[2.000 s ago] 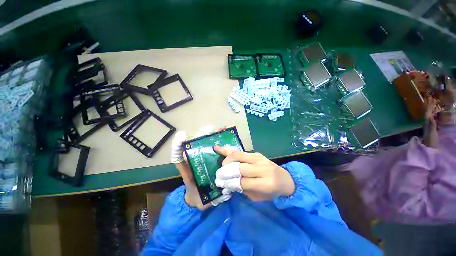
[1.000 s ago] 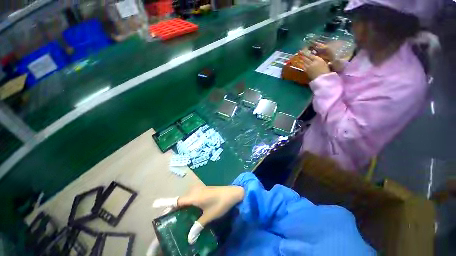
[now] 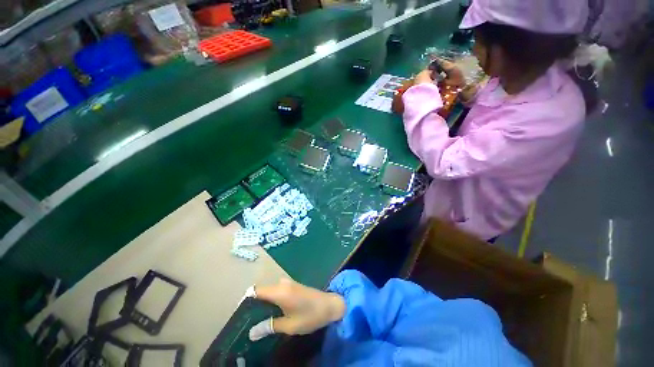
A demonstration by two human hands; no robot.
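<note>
My right hand [image 3: 297, 308], with white finger cots, grips the upper right edge of a board-and-frame assembly [image 3: 237, 333], green with a dark edge, at the bottom of the view. The assembly is partly cut off by the lower edge. A small pale tip shows at its bottom; I cannot tell whose finger it is. The rest of my left hand is out of view. Black frames [image 3: 155, 302] lie loosely on the beige sheet [image 3: 204, 247] at lower left. Pale button strips [image 3: 276, 215] lie heaped beside two board-and-frame assemblies [image 3: 231, 203].
Display boards [image 3: 397, 178] lie on clear plastic [image 3: 344, 208]. A co-worker in pink [image 3: 495, 143] handles a small dark part over an orange-brown part [image 3: 412, 97]. An open carton [image 3: 502, 294] stands right of my sleeve. Black units [image 3: 288, 108] line the bench; a red tray [image 3: 234, 45] is beyond the rail.
The view has swung right and up towards the co-worker. My right hand has moved from pointing on the board's face to gripping its edge. The co-worker now holds a small dark part.
</note>
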